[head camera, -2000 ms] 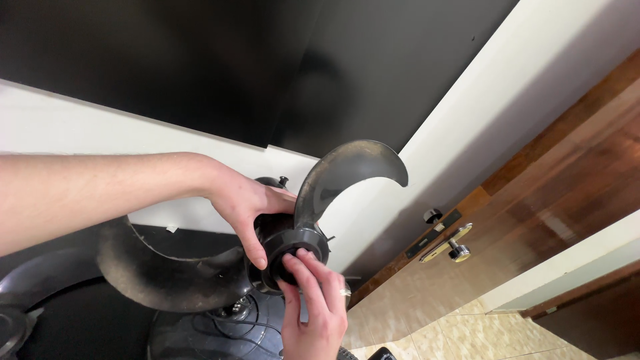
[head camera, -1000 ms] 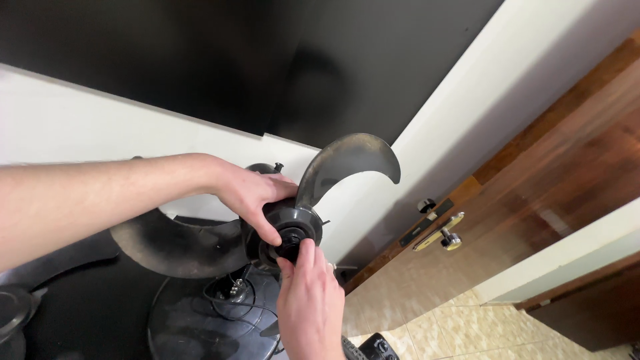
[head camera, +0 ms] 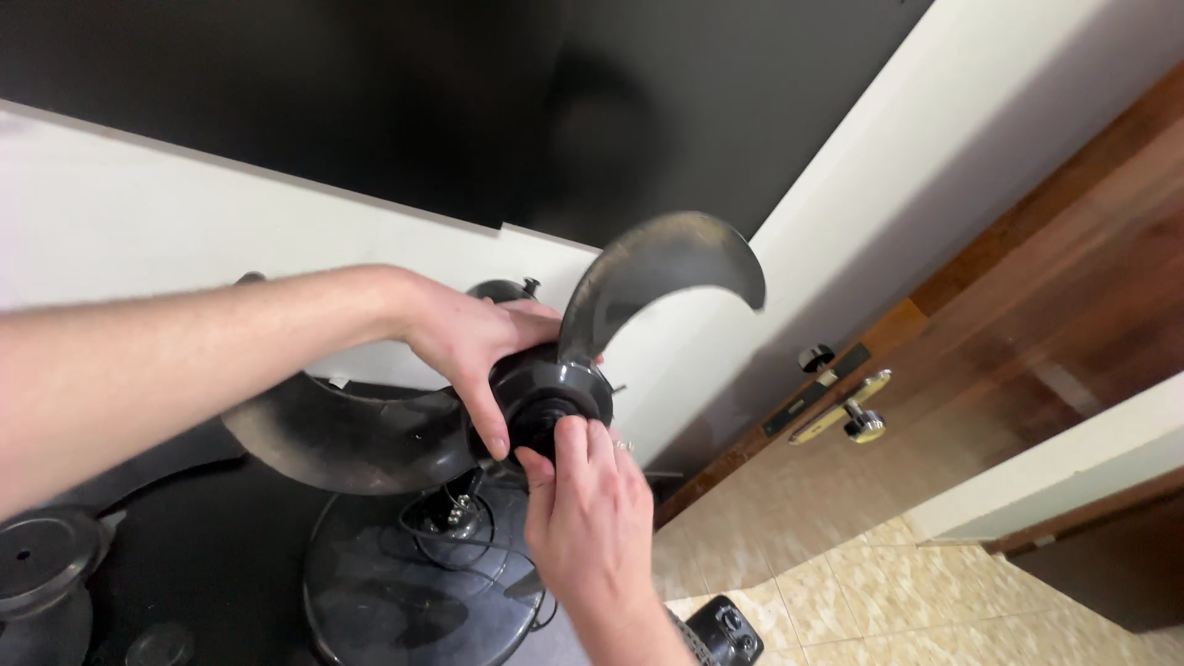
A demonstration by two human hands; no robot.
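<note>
A black plastic fan blade assembly (head camera: 666, 254) with dusty curved blades is mounted on a fan, tilted toward me. My left hand (head camera: 472, 342) grips its hub from the upper left, thumb on the front rim and fingers partly hidden behind. At the centre of the hub is a dark round knob or cap (head camera: 541, 421), pinched at its edge by the fingertips of my right hand (head camera: 592, 509). Part of the fan motor housing (head camera: 499, 291) shows behind my left hand. Below stands the round glossy fan base (head camera: 416, 592), with a thin black cable looped over it.
Another black round fan part (head camera: 46, 555) lies at the lower left on a dark surface (head camera: 203, 546). A large black panel (head camera: 416, 111) spans the wall above. On the right stands a wooden door (head camera: 999, 324) with a metal handle. A black device (head camera: 726, 629) is at the bottom.
My right hand's fingers have shifted their grip at the hub centre. My left hand stays on the hub.
</note>
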